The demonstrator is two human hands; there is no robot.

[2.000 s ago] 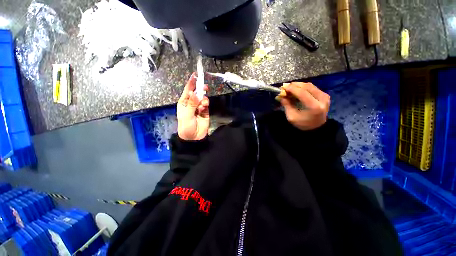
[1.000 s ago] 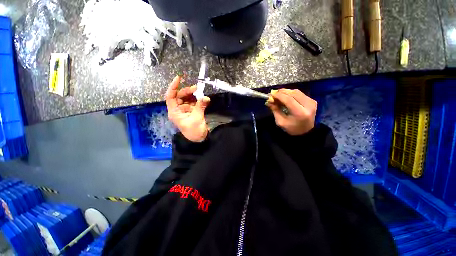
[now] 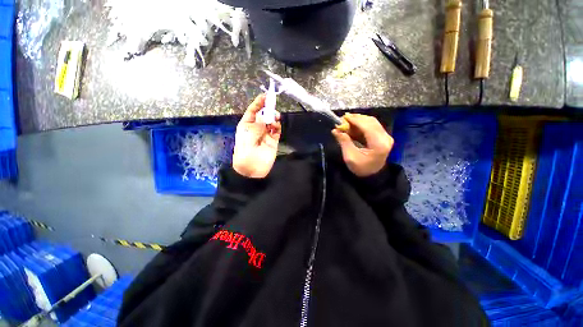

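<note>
My left hand (image 3: 256, 142) holds a small white moulded part (image 3: 269, 105) upright between thumb and fingers, just in front of the bench edge. My right hand (image 3: 365, 144) grips the yellowish handle of a trimming tool (image 3: 310, 100). The tool has a pale, wrapped-looking shaft that points up and left. Its tip end is at the upper part of the white piece; whether it touches cannot be told. Both hands are bare.
A loose white heap (image 3: 172, 24) lies left of the dark round device (image 3: 303, 32). Black nippers (image 3: 394, 55), two wooden-handled irons (image 3: 450, 38) and a small yellow-handled tool (image 3: 515, 83) lie to the right. Blue bins (image 3: 156, 159) with white pieces sit below the edge.
The view has shifted, so the bench sits higher. The white part stands upright again after being crossed by the tool. The tool now slants more steeply up and left.
</note>
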